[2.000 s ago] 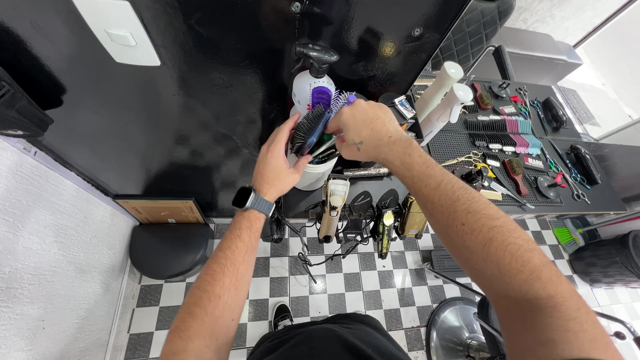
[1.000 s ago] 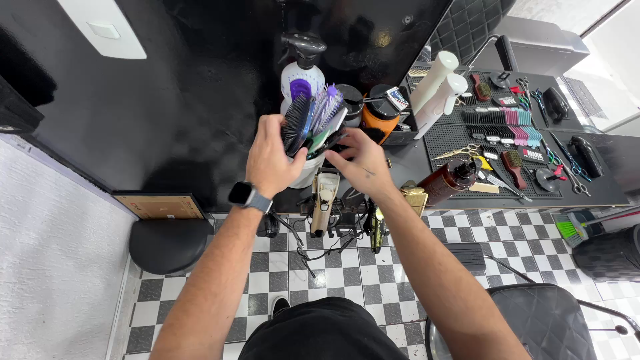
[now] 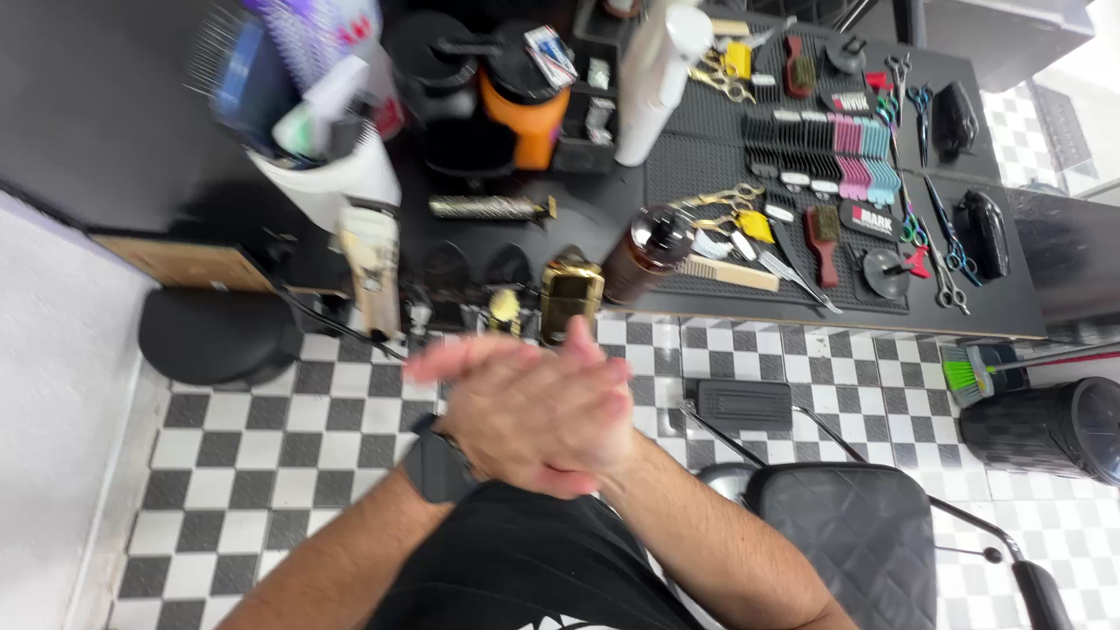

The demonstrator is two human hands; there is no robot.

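My left hand [image 3: 499, 411] and my right hand [image 3: 577, 416] are pressed palm to palm in front of my body, blurred, with no object visible between them. Just beyond them hang a gold shaver [image 3: 570, 297] and a cream-and-gold hair clipper [image 3: 372, 271] at the counter edge. A white container [image 3: 328, 179] full of hair brushes [image 3: 249, 83] stands at the upper left. On the counter lies an ornate metal trimmer [image 3: 486, 207]. A brown pump bottle [image 3: 647, 249] stands right of the gold shaver.
A black mat [image 3: 691, 166] holds scissors, clipper guards [image 3: 822, 153], a comb [image 3: 726, 272] and small brushes. A white bottle [image 3: 661, 83] and an orange jar [image 3: 525, 114] stand behind. A black chair [image 3: 844, 534] is at lower right, a bin [image 3: 1041, 429] at far right, a black stool [image 3: 219, 337] left.
Both hands have left the brush container and come together nearer my body. The view has shifted closer to the counter.
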